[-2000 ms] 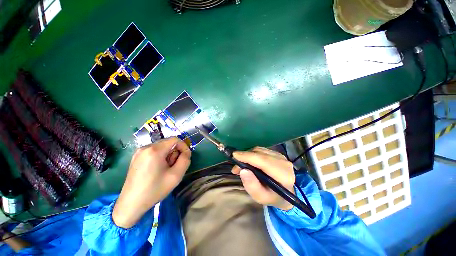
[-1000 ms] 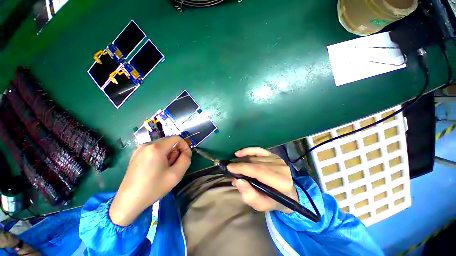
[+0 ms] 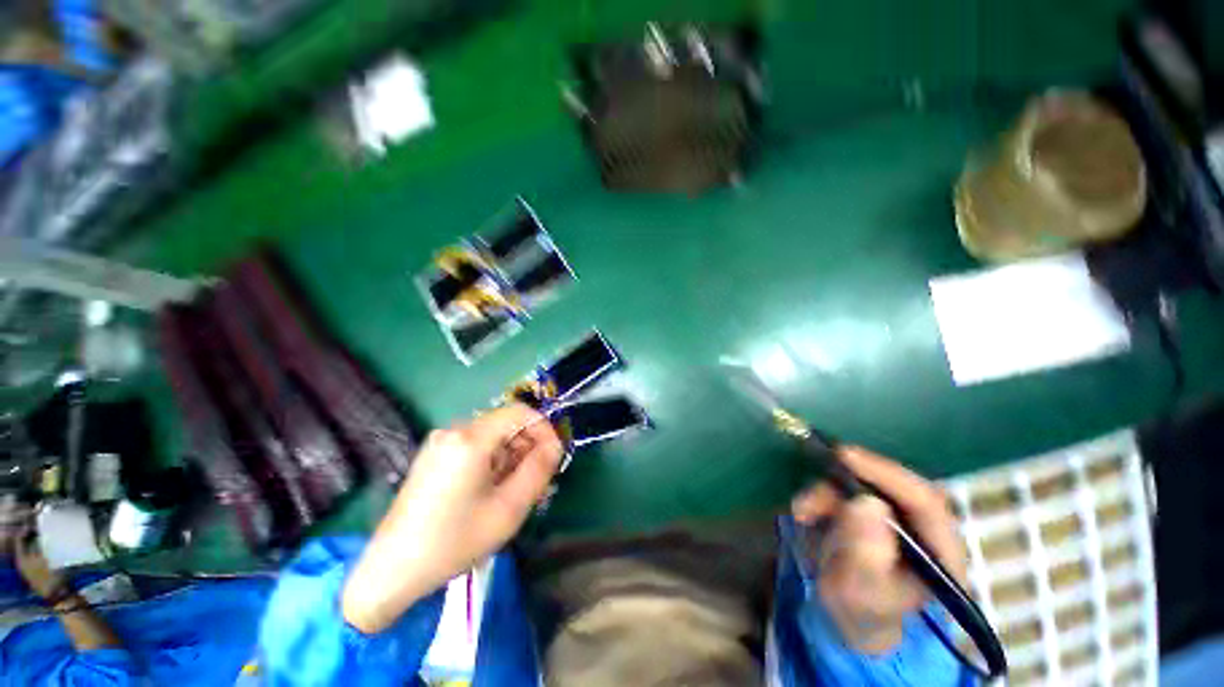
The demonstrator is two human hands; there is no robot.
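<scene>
The frame is motion-blurred. My left hand [image 3: 463, 503] is pinched over the lower left end of a small group of black LCD modules [image 3: 600, 419]; what its fingertips hold is hidden or too small to tell. Orange and blue flex circuits [image 3: 533, 391] show just above the fingers. My right hand [image 3: 879, 537] holds a soldering iron [image 3: 835, 467] like a pen, its tip pointing up-left, over the green bench and apart from the modules. A second group of LCD modules [image 3: 470, 336] lies farther up with orange flex circuits in its middle.
Dark red-black bundled wires [image 3: 289, 403] lie at left. A blurred dark fan [image 3: 669, 114] stands at the back. A cardboard tube [image 3: 1054, 175] and white paper [image 3: 1027, 320] are at right, above a white slotted tray [image 3: 1060, 564]. Another person's hand and blue sleeve [image 3: 81, 624] show at far left.
The view has shifted, so more of the back and left shows. My right hand has drawn the iron's tip away from the modules to the right. My left hand is still at the near modules.
</scene>
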